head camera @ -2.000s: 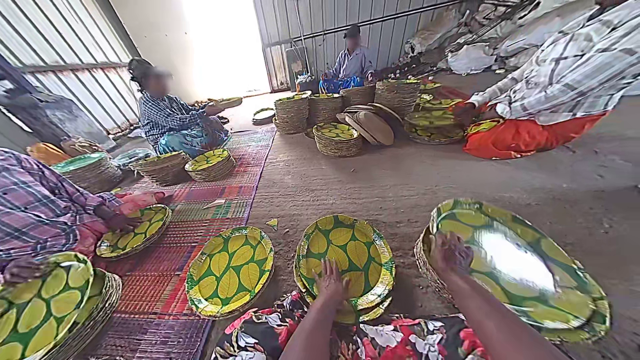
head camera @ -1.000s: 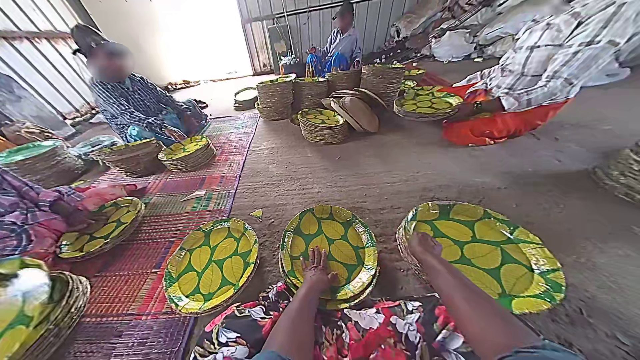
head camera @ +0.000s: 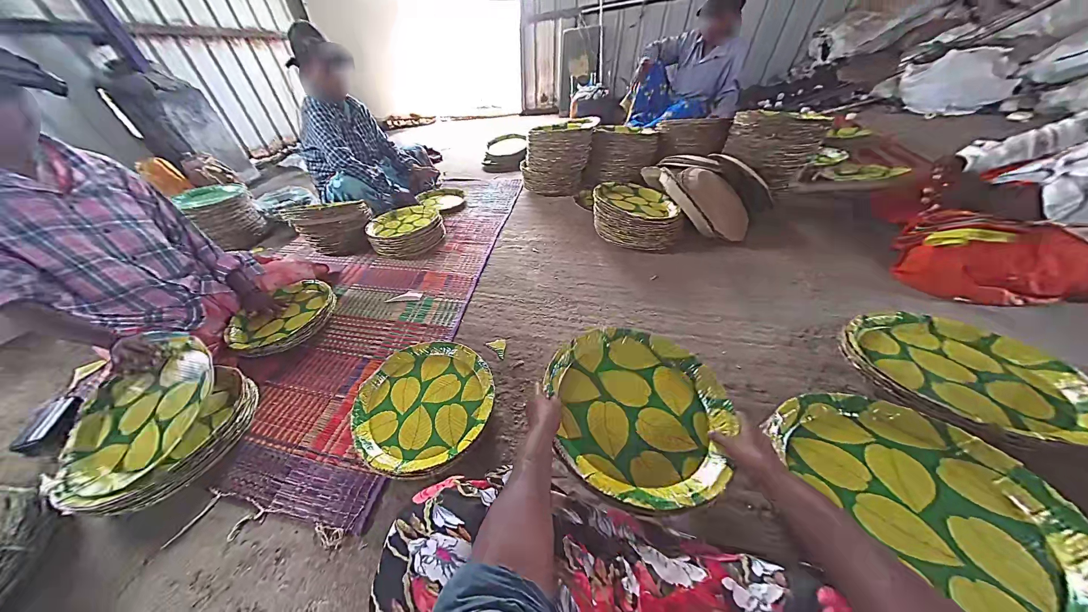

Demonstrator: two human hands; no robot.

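Observation:
My left hand [head camera: 544,410] grips the left rim of a round plate with a green and yellow leaf print [head camera: 633,416], and my right hand [head camera: 748,446] grips its right rim. The plate is above my lap, which is covered by floral cloth [head camera: 612,561]; what lies under it is hidden. A similar leaf-print plate [head camera: 423,408] lies to the left, at the mat's edge. At the right, close to my right forearm, is another leaf-print plate [head camera: 926,501], with a stack of them [head camera: 977,374] behind it.
A co-worker in a plaid shirt [head camera: 110,246] sits at left by plate stacks [head camera: 170,442] on and beside a woven mat [head camera: 374,306]. Further people sit behind and at right. Tall plate stacks [head camera: 557,157] and brown plates [head camera: 710,200] stand on the floor ahead.
My left hand has moved from the plate's face to its left rim. My right hand has left the plate at right and now holds the middle plate's right rim. The view has shifted left.

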